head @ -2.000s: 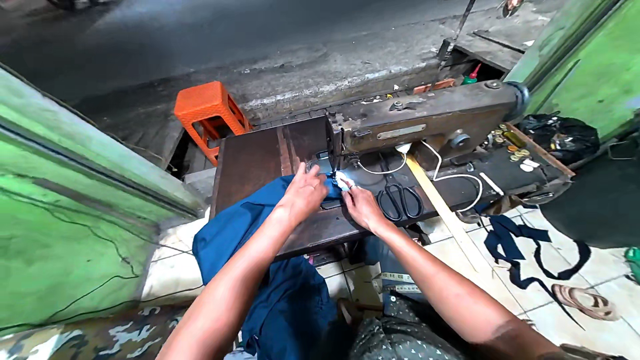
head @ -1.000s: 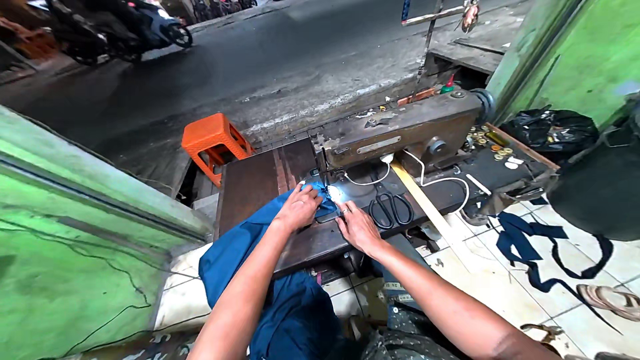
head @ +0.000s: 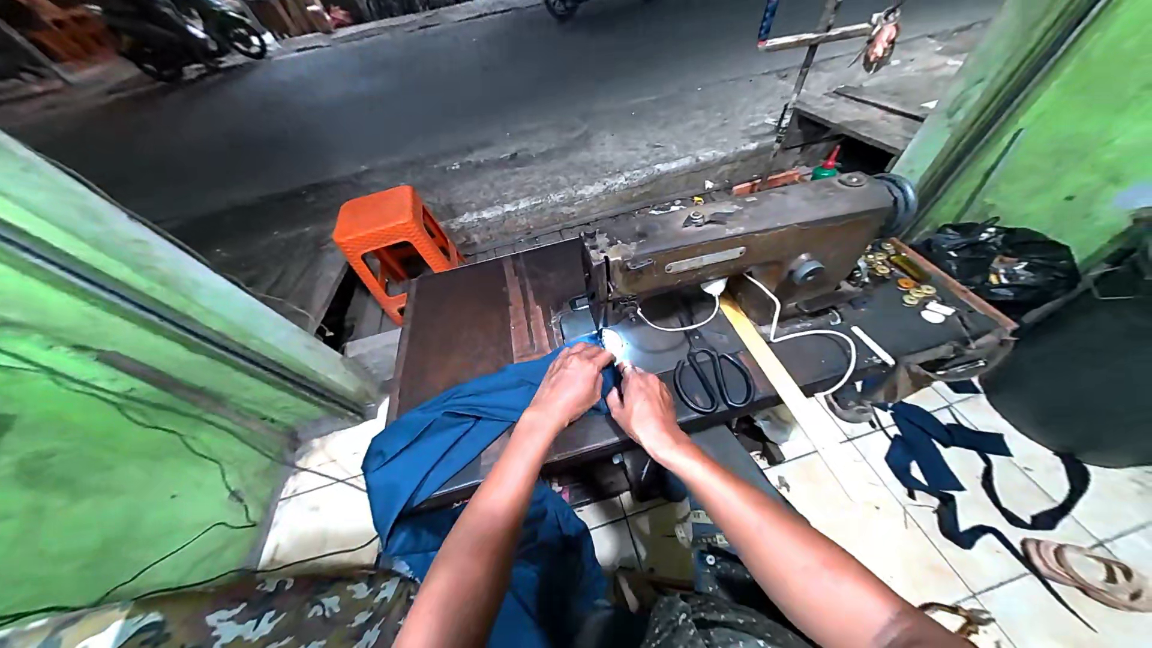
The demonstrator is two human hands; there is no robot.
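Blue cloth (head: pixel 450 432) lies over the left front of the sewing machine table (head: pixel 459 315) and hangs down past its edge. My left hand (head: pixel 573 382) rests on the cloth just in front of the needle area of the sewing machine (head: pixel 747 243). Close beside it, my right hand (head: pixel 643 403) has its fingers bent at the cloth's edge, under a bright lamp spot; whether they pinch the cloth is not clear. Black-handled scissors (head: pixel 714 380) lie to the right of my right hand. A long yellowish ruler or strip (head: pixel 765 355) extends from under the machine arm over the table's front edge.
An orange plastic stool (head: pixel 396 238) stands beyond the table's left side. Buttons (head: pixel 916 295) lie at the table's right end, near a black plastic bag (head: pixel 999 265). White cable (head: pixel 814 335) loops over the tabletop. Dark cloth strips (head: pixel 936 450) and sandals (head: pixel 1084 571) lie on the tiled floor.
The view has shifted, showing more of the road. Both hands stay close together at the needle area, with only small changes in their fingers.
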